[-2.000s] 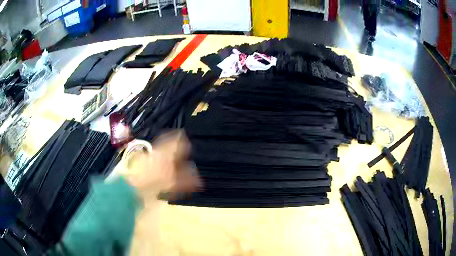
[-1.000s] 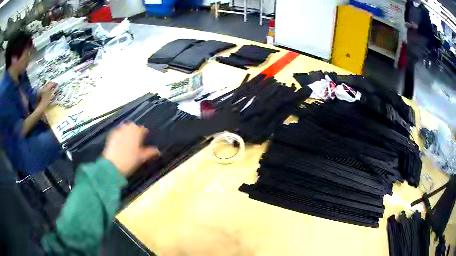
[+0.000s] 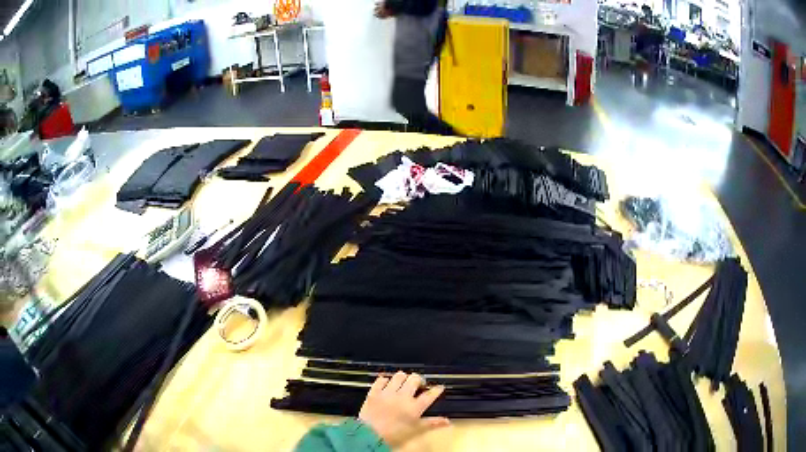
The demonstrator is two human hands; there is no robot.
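Observation:
Long flat black straps lie in a wide main stack (image 3: pixel 442 331) at the table's centre. A narrower row of black straps (image 3: pixel 504 399) lies along its near edge, with thin strips of tabletop showing between them. My left hand (image 3: pixel 402 410), in a green sleeve, lies palm down on this near row, left of its middle. Its fingertips reach the gap and its thumb is spread to the right. No strap is seen lifted in it. My right hand is not in view.
A masking tape roll (image 3: pixel 240 323) and dark red card (image 3: pixel 212 277) lie left. Another strap stack (image 3: pixel 110 344) is at far left. Loose strap groups (image 3: pixel 645 402) lie right, a crumpled white-and-red cloth (image 3: pixel 424 179) on the far stack. A person (image 3: pixel 417 62) stands beyond the table.
My left hand has moved from the left strap stack to the near straps at centre. The view has turned back right, and the near straps now lie apart from the main stack.

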